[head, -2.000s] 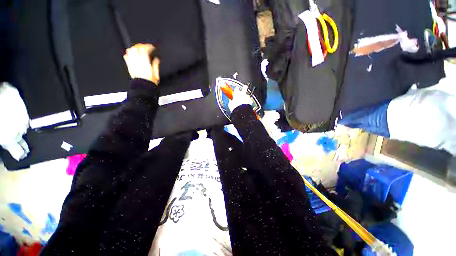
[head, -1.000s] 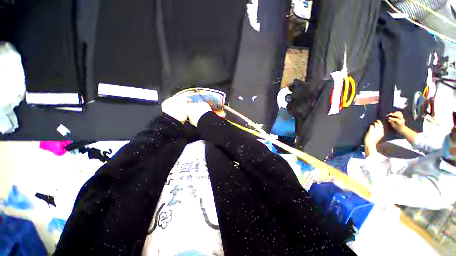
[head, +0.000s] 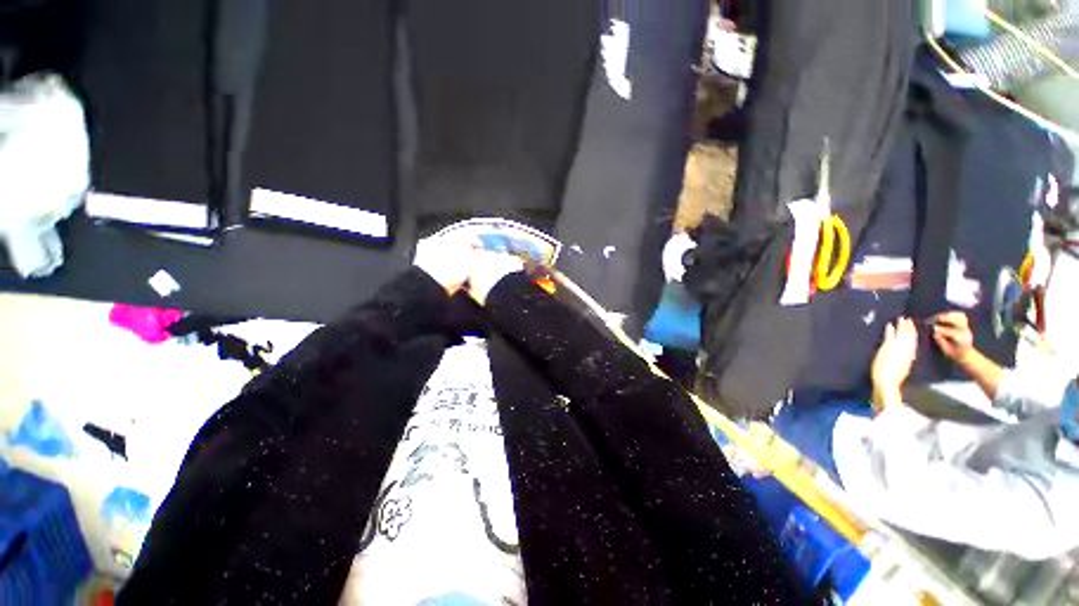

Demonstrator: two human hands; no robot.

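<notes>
The steam iron (head: 503, 243) lies sideways on the lower end of a dark garment panel (head: 491, 142), its pale-edged plate outline showing. My right hand (head: 491, 272) is closed on the iron at its near side. My left hand (head: 445, 260) is against the iron's left end, beside my right hand; its fingers are partly hidden, so its grip is unclear. White interfacing strips (head: 320, 213) lie on the ends of two dark panels to the left. The strip end under the iron is hidden. The yellow hose (head: 710, 414) trails right from the iron.
A white crumpled bundle (head: 45, 148) lies at the left. Yellow-handled scissors (head: 832, 251) lie on dark cloth at the right. Another person's hands (head: 896, 355) work at the far right. Blue baskets (head: 816, 550) stand below right, and scraps litter the floor.
Since two seconds ago, the iron has turned sideways and moved onto the panel end, and my left hand has come down beside it. In the last second the hands and iron stay together.
</notes>
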